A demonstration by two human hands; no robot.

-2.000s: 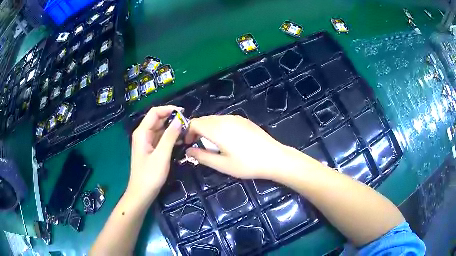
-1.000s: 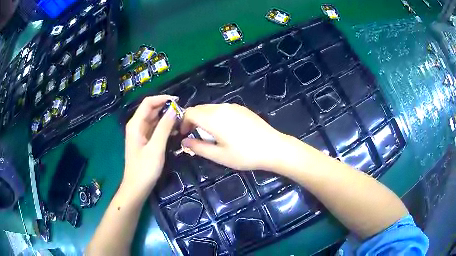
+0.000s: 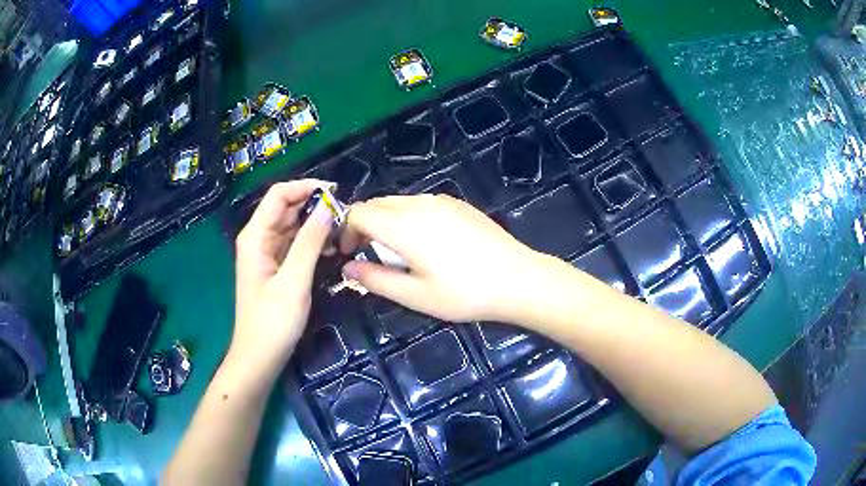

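My left hand (image 3: pixel 285 256) holds a watch body (image 3: pixel 328 204) edge-on between thumb and fingertips; its yellow and white inside shows. My right hand (image 3: pixel 437 252) is close against it on the right, index fingertip near the watch body. A grey-white flat part with an orange-gold tail (image 3: pixel 349 286) is held in my right hand, mostly hidden by thumb and fingers. Both hands are over the near black blister tray (image 3: pixel 551 223). Dark square pieces (image 3: pixel 440 358) lie in several of its pockets. Where the two parts meet is hidden by the fingers.
Loose watch bodies (image 3: pixel 269 138) lie on the green mat (image 3: pixel 323 47) behind the tray. The left blister tray (image 3: pixel 142 214) holds rows more. A flat black rectangle (image 3: pixel 123 337) and small dark parts (image 3: pixel 171 368) lie lower left. A blue bin (image 3: pixel 100 14) is top left; clear plastic (image 3: pixel 760 142) is right.
Both hands with their parts sit slightly further up and left in the picture than two seconds ago. The view has shifted a little. The grip looks the same.
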